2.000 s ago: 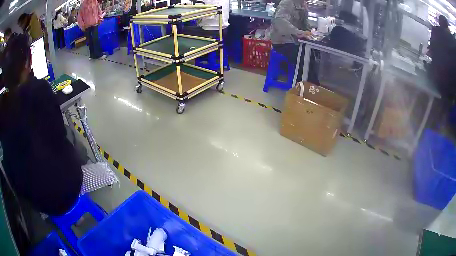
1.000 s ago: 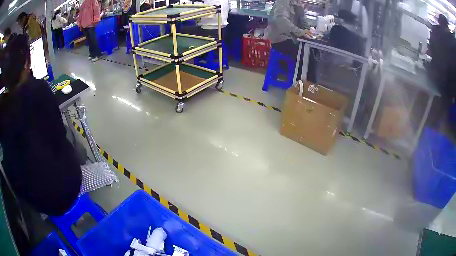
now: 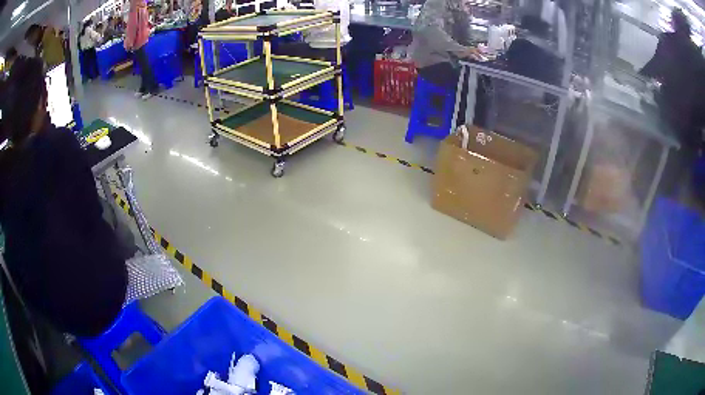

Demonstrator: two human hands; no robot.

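Note:
A blue plastic tote (image 3: 182,347) lies nearest in front of me at the bottom edge, cut off by the picture's rim. Several white camera units (image 3: 243,373) lie loose inside it; their lower parts are cut off. My left hand and my right hand are both out of the picture.
A seated person (image 3: 62,224) on a blue stool (image 3: 127,328) is at the left. A three-tier cart (image 3: 272,96), a cardboard box (image 3: 483,185) and another blue tote (image 3: 672,258) stand on the floor. Yellow-black tape (image 3: 255,311) crosses it. A green surface (image 3: 680,376) shows bottom right.
The standing person in pink at the back left has turned and shifted slightly. The dark-clothed person at the far right has changed posture. The tote in front has barely shifted in the view.

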